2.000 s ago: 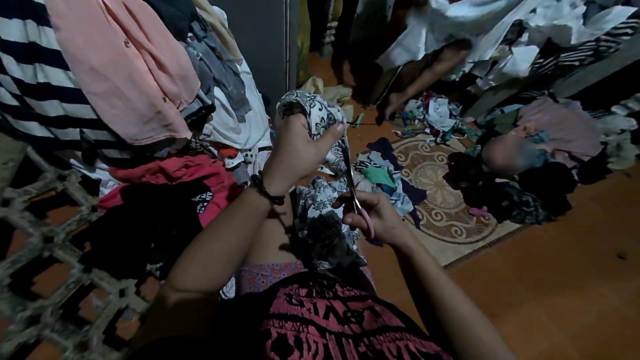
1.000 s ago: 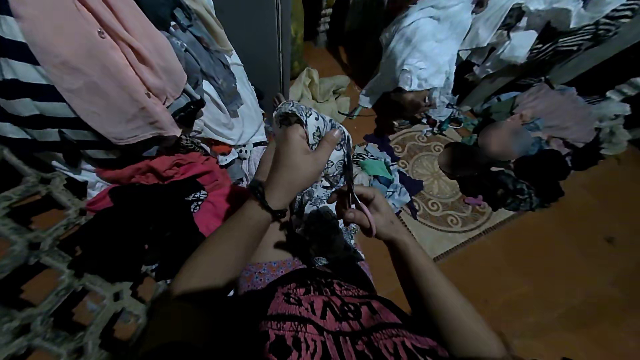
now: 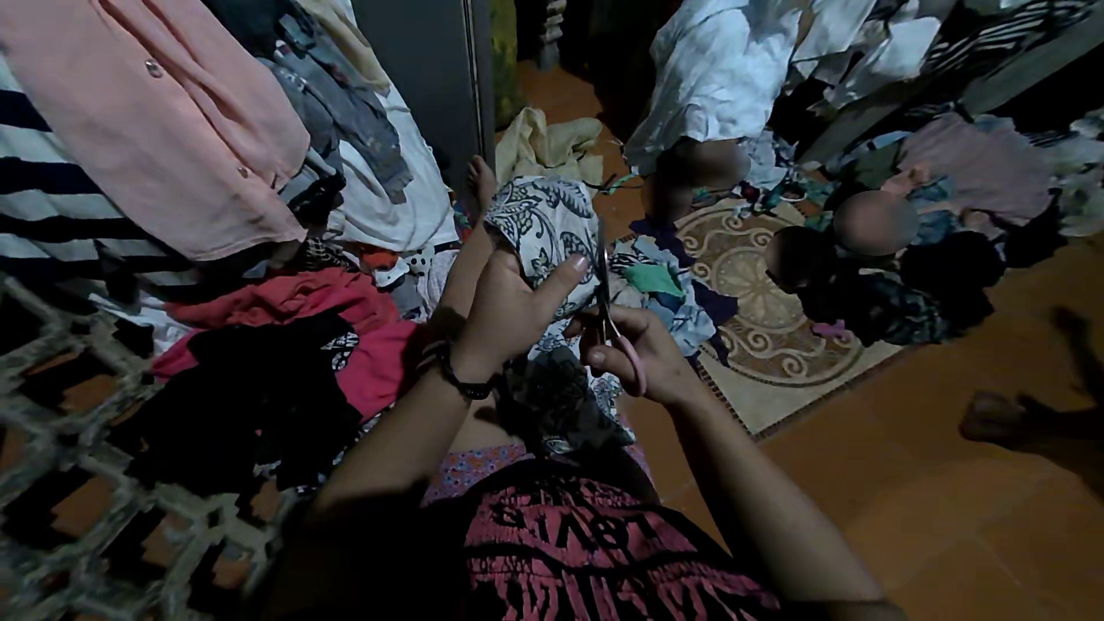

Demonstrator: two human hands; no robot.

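Note:
My left hand grips a white cloth with a dark floral print, its thumb lying on top. Fingers of my right hand are in the pink handles of a pair of scissors. The blades point away from me, along the cloth's right edge; whether they are parted is unclear. A dark, sheer patterned cloth rests on my lap beneath both hands. Just past my right hand, a heap of light blue and green scraps lies on the floor.
Garments, peach and striped, hang at the left above red cloth and black cloth. A lattice stands lower left. A patterned mat lies right of centre, with piled clothes beyond. Another person's foot is at the right.
The printed cloth in my left hand now stands up more, spread above the thumb. At the right edge a foot has come into view. White cloth at the top has shifted.

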